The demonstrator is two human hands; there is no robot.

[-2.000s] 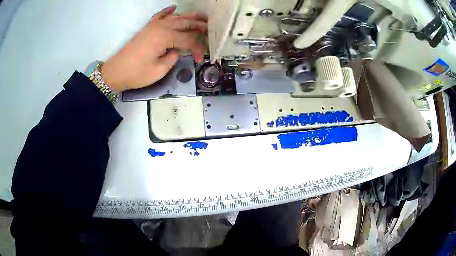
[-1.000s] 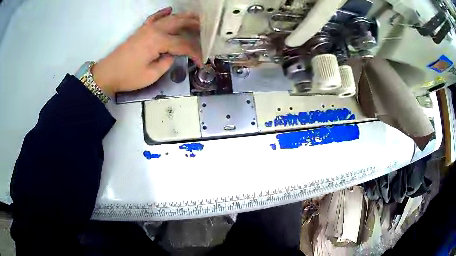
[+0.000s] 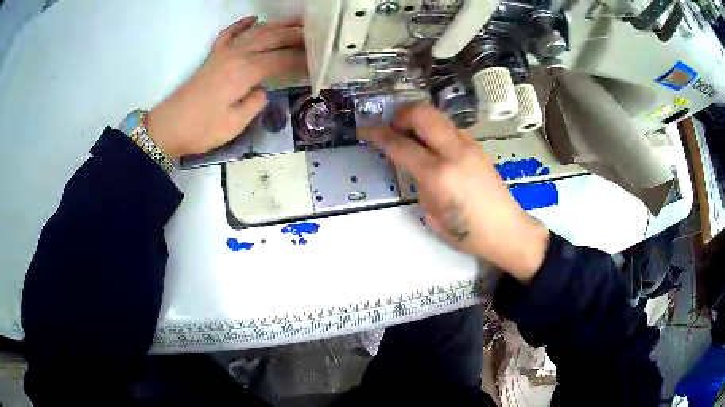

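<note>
The rotary hook (image 3: 316,119) shows as round dark metal in the opened bed of the sewing machine. My left hand (image 3: 219,91) lies to its left on the shiny slide plate (image 3: 274,143), its fingertips partly behind the machine head (image 3: 326,48); what they touch is hidden. My right hand (image 3: 449,175) is blurred, its fingertips just right of the hook, over the bed. I cannot tell whether it holds anything. The needle plate (image 3: 354,176) lies in front of the hook.
Two white ribbed tension knobs (image 3: 496,94) stand close above my right hand. A folded brown panel (image 3: 608,139) lies at right by the machine. The white table (image 3: 318,274) has a ruler edge. Fabric scraps (image 3: 525,370) lie below at right.
My right hand has come into view from the right and reached to the opened bed. My left hand has drawn slightly back from the hook. The view has shifted a little.
</note>
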